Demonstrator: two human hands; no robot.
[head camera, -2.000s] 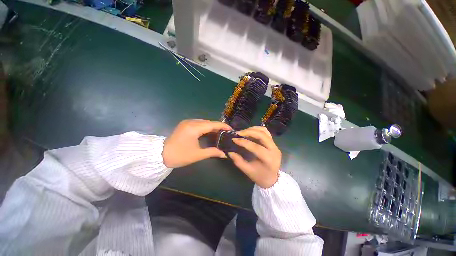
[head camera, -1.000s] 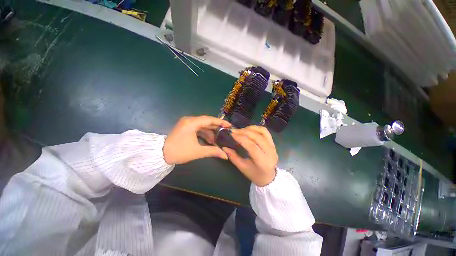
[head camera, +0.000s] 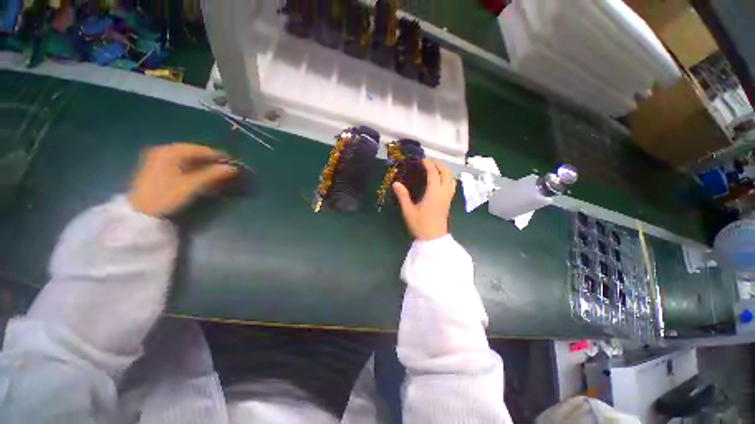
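My left hand (head camera: 178, 180) is at the left over the green mat, blurred, with thumb and fingers pinching a small dark watch unit (head camera: 236, 175). My right hand (head camera: 429, 199) is at the near end of the right stacked row of screen modules (head camera: 406, 166), fingers touching its dark side; whether it grips a module is hidden. The left stacked row of screen modules (head camera: 352, 170), dark and ribbed with gold along its left edge, stands beside it, untouched.
White foam tray (head camera: 331, 91) with dark-and-gold rows behind a metal post (head camera: 236, 58). Tweezers (head camera: 244, 128) lie by the post. Crumpled tissue (head camera: 478, 184), a white bottle (head camera: 520, 197) and a blister tray (head camera: 611, 273) are at right. Coloured pieces (head camera: 99, 37) lie far left.
My hands, together on a dark piece before, have parted. My left hand has moved left with a dark unit; my right hand has moved up to the right row. The view has turned rightward.
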